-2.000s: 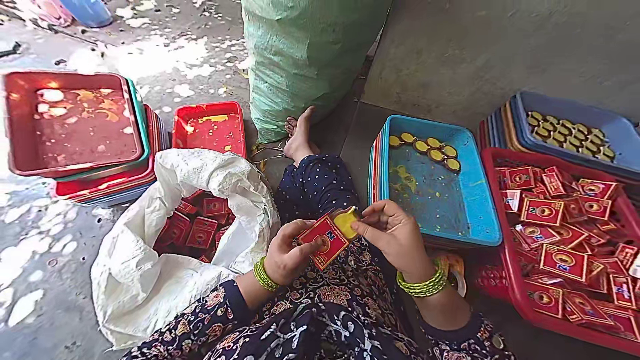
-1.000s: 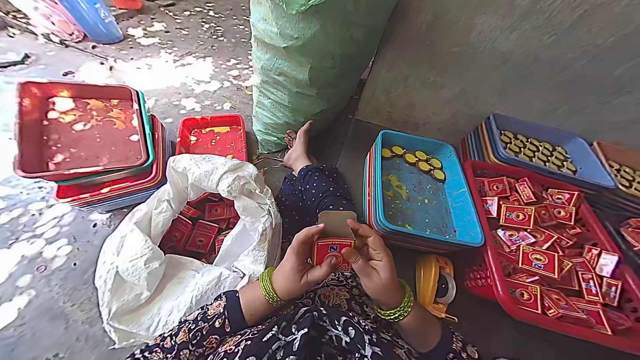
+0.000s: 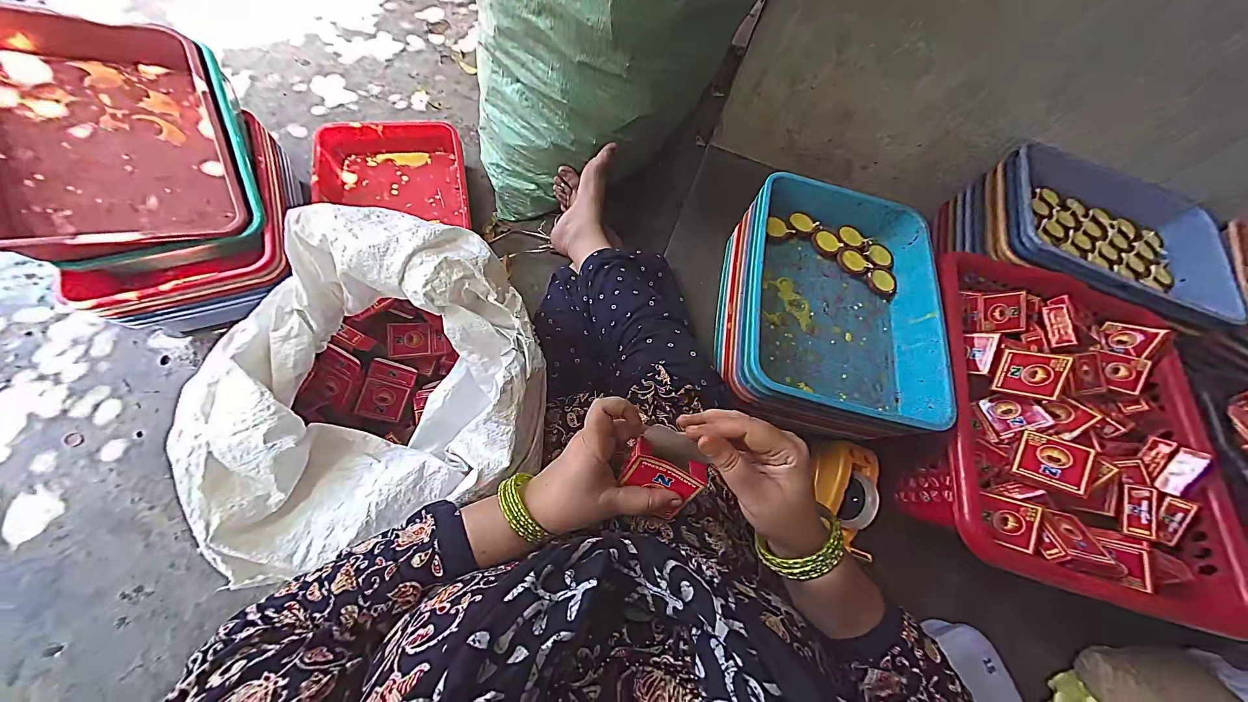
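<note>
My left hand (image 3: pixel 592 475) holds a small red printed cardboard box (image 3: pixel 663 476) above my lap, its top flap raised. Close to the right side of that box, my right hand (image 3: pixel 760 470) has its fingers bent and apart; whether a fingertip touches the flap is unclear. Left of my legs, a white woven sack (image 3: pixel 341 487) with a rolled rim contains red boxes (image 3: pixel 385 390). To the right, a blue tray (image 3: pixel 926 331) on a stack bears several round yellow-topped pieces (image 3: pixel 853 260). A red plastic basket (image 3: pixel 975 507) beyond it is filled with red boxes (image 3: pixel 1053 460).
A tape dispenser (image 3: pixel 846 487) lies right of my right hand. Stacked trays (image 3: pixel 234 146) and a red tray (image 3: pixel 390 136) stand at the left. A large green sack (image 3: pixel 604 88) is beyond my foot (image 3: pixel 585 210). Another blue tray (image 3: pixel 1199 263) holds round pieces at the far right.
Two seconds ago a yellow piece showed at the box between both hands; it is no longer visible. Since one second ago my right hand has come off the box's front, and its fingers have spread.
</note>
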